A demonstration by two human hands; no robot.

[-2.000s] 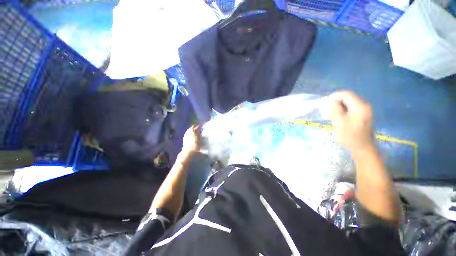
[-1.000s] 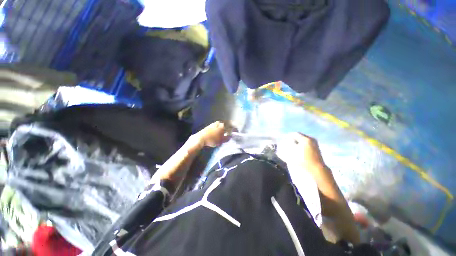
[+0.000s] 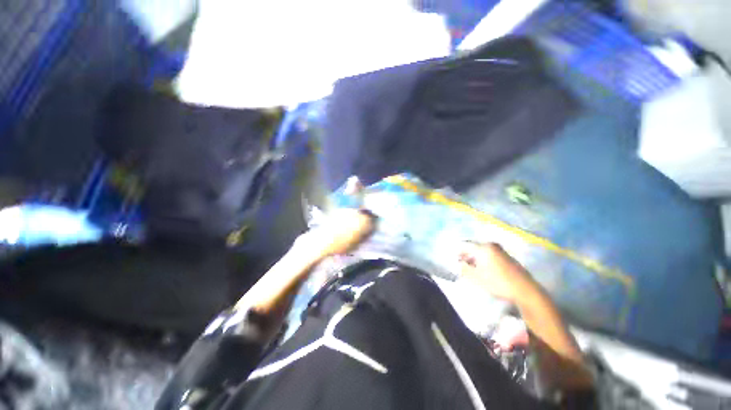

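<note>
A clear poly bag (image 3: 413,239) is stretched low in front of me, and its film is hard to tell from the bright floor. My left hand (image 3: 343,231) is closed on its left part. My right hand (image 3: 493,268) has curled fingers at its right part, blurred. A dark garment (image 3: 457,120) lies spread beyond my hands, collar end away from me. Its lower edge is just past the bag and the two look apart. The bright white stack of poly bags (image 3: 304,52) is at the upper left, touching the garment's side.
Dark garments (image 3: 188,152) lie by blue crate parts at left. Another blue crate (image 3: 613,56) and a light grey bin (image 3: 685,132) stand upper right. A dark pile (image 3: 112,288) and shiny bagged garments (image 3: 88,372) are at lower left. The floor has a yellow line and green arrow.
The view has swung back up, showing the white stack and bin again. Since two seconds ago my hands have come closer together and lower, and the bag is bunched nearer my body.
</note>
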